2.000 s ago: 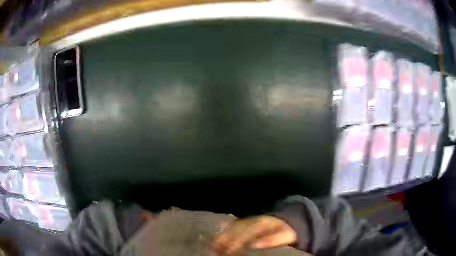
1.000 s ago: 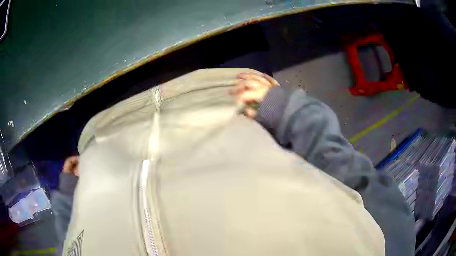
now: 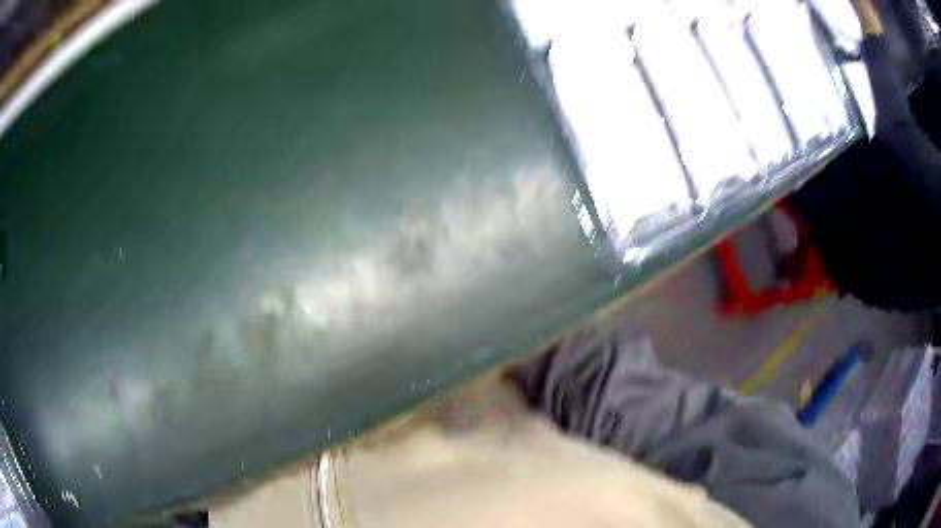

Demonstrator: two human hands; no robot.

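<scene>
A clear blister tray (image 3: 620, 251) lies on the dark-green matted bench (image 3: 258, 186) at the upper right. Frosted poly bags (image 3: 640, 144) fill its pockets and look white under glare, so their contents are hidden. My right sleeve (image 3: 660, 413) shows at the bench's front edge at the lower right. My right hand is not clearly visible; the area at the sleeve's end is blurred. My left hand is not in view. My beige garment (image 3: 464, 464) shows at the bottom.
A red plastic stool (image 3: 748, 284) stands on the floor at the right, beside a dark-clothed person (image 3: 877, 217). A blue edge (image 3: 834, 384) and pale stacked trays (image 3: 887, 423) show at the lower right. Another tray's edge (image 3: 15, 485) shows at the lower left.
The view has lifted from my garment and the floor back to the bench, and the bagged tray at the right shows again. My right hand and my left hand no longer show clearly.
</scene>
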